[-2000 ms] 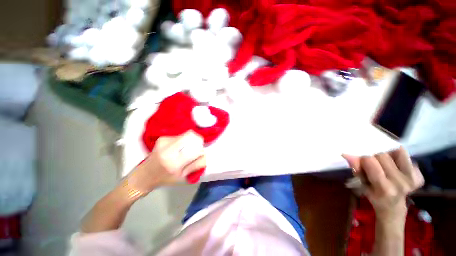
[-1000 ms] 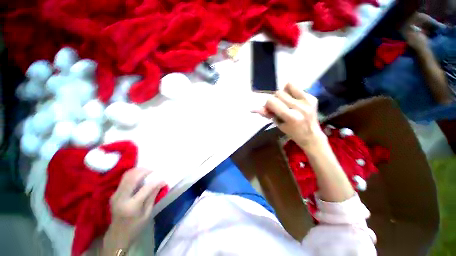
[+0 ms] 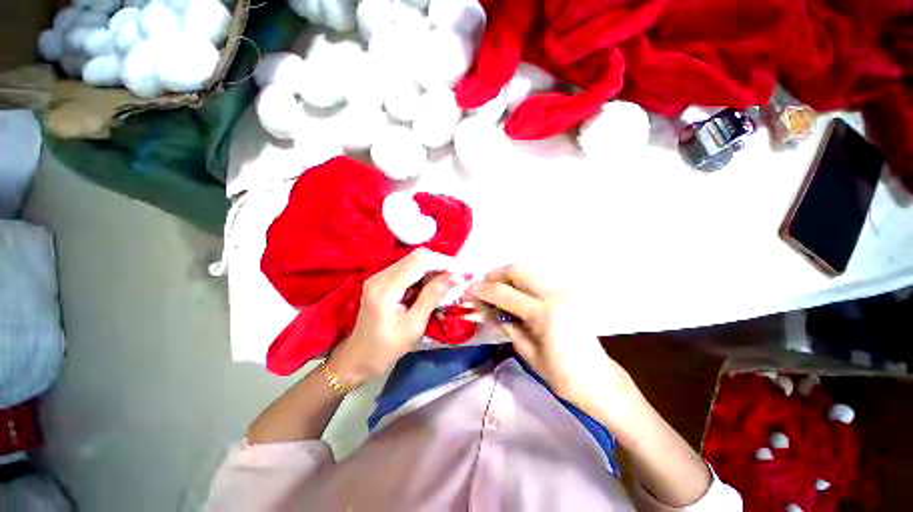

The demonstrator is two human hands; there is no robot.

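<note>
A red plush piece (image 3: 330, 235) lies at the near left edge of the white table, with a white pom-pom (image 3: 408, 217) on one of its points. My left hand (image 3: 400, 305) holds another red tip of it, with something white between the fingers. My right hand (image 3: 521, 310) meets the left at this tip, its fingertips pinched together. A small dark thing (image 3: 508, 317) shows in my right hand, perhaps snips. No needle or thread can be made out.
Loose pom-poms (image 3: 400, 95) and a red plush heap (image 3: 691, 50) lie along the far side. A silver object (image 3: 717, 135), an amber item (image 3: 792, 122) and a phone (image 3: 833, 197) are at right. Cartons stand upper left (image 3: 75, 112) and lower right (image 3: 723, 372).
My right hand has come from near the phone to my left hand at the red tip. The view has swung back left from the finished-work carton.
</note>
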